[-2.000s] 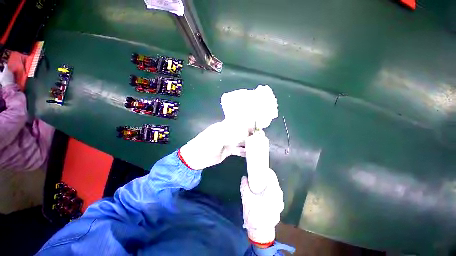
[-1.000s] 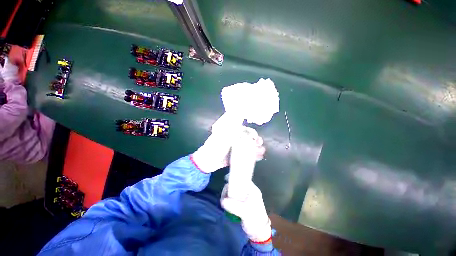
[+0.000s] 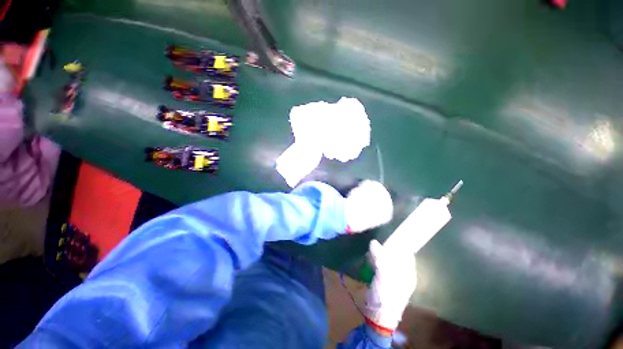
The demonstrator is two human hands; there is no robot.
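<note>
My right hand (image 3: 393,283), in a white glove with a red cuff, is closed around the rear of a white glue syringe (image 3: 421,225). The syringe tip points up and right over the green mat. A bit of green shows beside my palm. My left hand (image 3: 369,206), also gloved, is left of the syringe, near the lower end of a thin pin (image 3: 380,163) lying on the mat. Its fingers are blurred and I cannot tell if it holds anything. A crumpled white rag (image 3: 335,128) lies on the mat above my left hand.
Several circuit boards (image 3: 183,159) lie in a column at the left, with another board (image 3: 70,88) further left. A metal stand (image 3: 266,44) stands behind. A red-lined tray (image 3: 108,208) holds boards at the lower left. A person's pink sleeve (image 3: 24,153) is at the left edge.
The right hand has swung the syringe to the right, away from the rag. The left hand has left the rag and syringe and moved right, towards the pin. The whole view has shifted slightly.
</note>
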